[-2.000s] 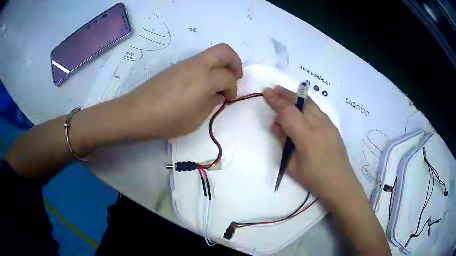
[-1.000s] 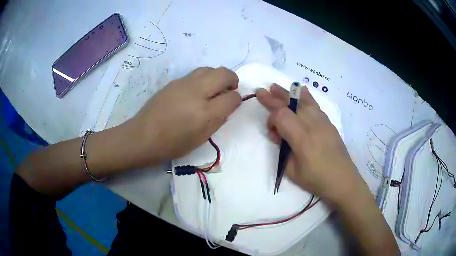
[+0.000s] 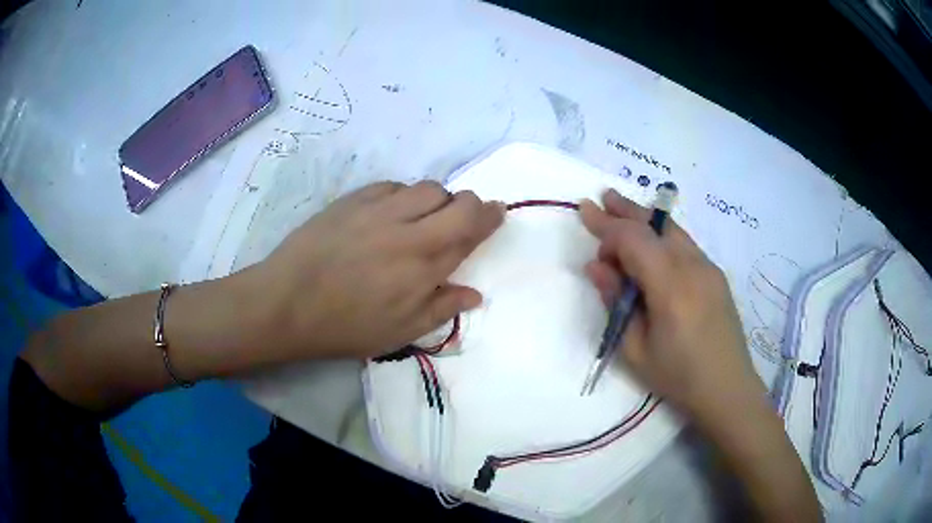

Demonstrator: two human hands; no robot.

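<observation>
A white hexagonal panel (image 3: 531, 409) lies on the bench in front of me. My left hand (image 3: 378, 271) is over its left side, fingers closed on the red-black wire harness (image 3: 544, 203). My right hand (image 3: 669, 296) pinches the same wire a short way to the right and holds slim black tweezers (image 3: 619, 325) across the palm, tips pointing down. A black connector (image 3: 484, 473) ends a wire pair near the panel's lower edge. Short lead ends (image 3: 433, 386) lie at the left. The ribbed plug is mostly hidden under my left hand.
A smartphone (image 3: 199, 128) with a pinkish screen lies at upper left on the white bench top (image 3: 409, 61). More white panels (image 3: 830, 378) with wires lie at the right. A dark strip runs beyond the bench. Blue floor with a yellow line shows at lower left.
The wire between my hands is now pulled out in a nearly straight stretch. My left hand has moved down over the plug. My right hand has shifted right, and the tweezers lean more.
</observation>
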